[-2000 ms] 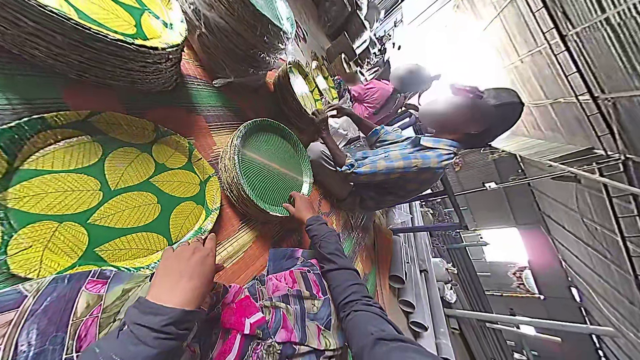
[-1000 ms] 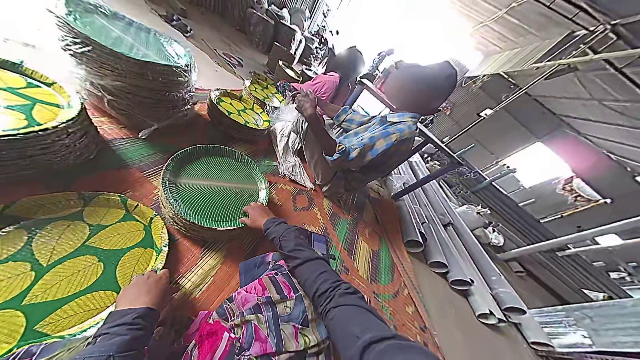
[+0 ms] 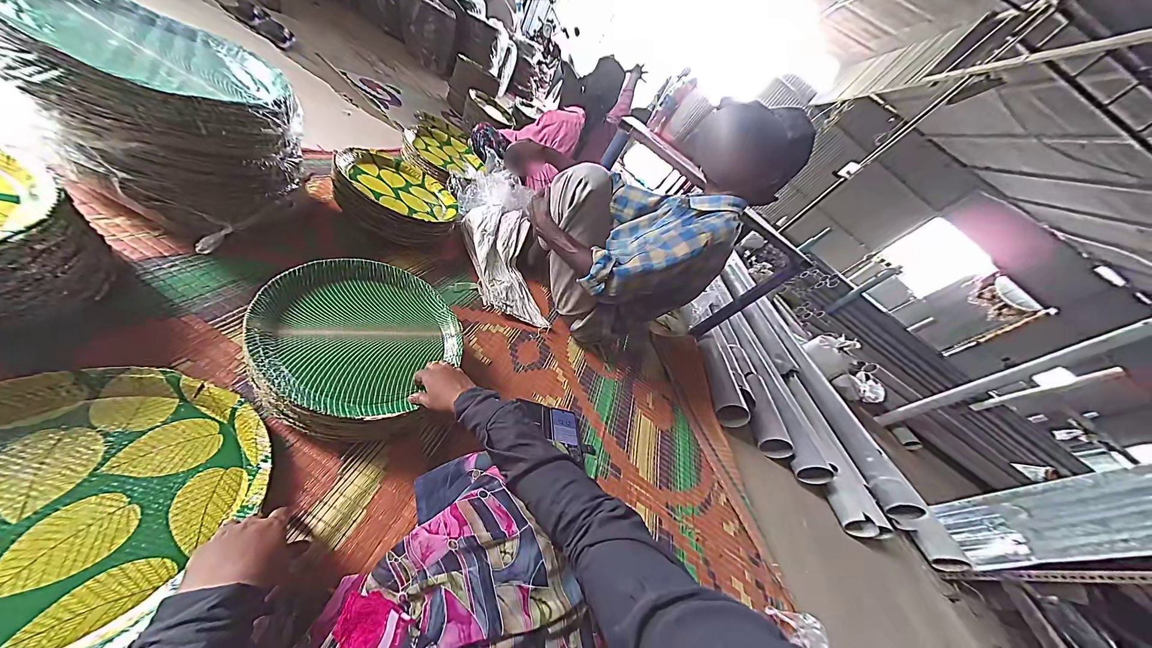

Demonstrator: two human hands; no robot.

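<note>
My right hand [image 3: 441, 387] rests with its fingers on the near right rim of the top green round plate [image 3: 355, 337], which lies on a stack of similar plates on the woven mat. At the lower left, my left hand [image 3: 238, 549] is at the right edge of a larger green plate with yellow leaf shapes [image 3: 126, 486]. Its fingertips lie against the rim, and whether they grip it cannot be told. Patterned pink and dark cloth [image 3: 477, 558] lies between my forearms.
A plastic-wrapped plate stack [image 3: 171, 117] stands upper left, with leaf-pattern plates [image 3: 400, 189] beyond. A person in a checked shirt [image 3: 670, 243] sits ahead, another person in pink [image 3: 558, 135] behind. Grey pipes [image 3: 810, 423] lie right of the mat [image 3: 630, 468]. A phone [image 3: 564, 427] is beside my right forearm.
The view has shifted, showing more of the pipes and the wrapped stack. My right hand stays at the green plate's rim, and my left hand stays by the leaf-pattern plate.
</note>
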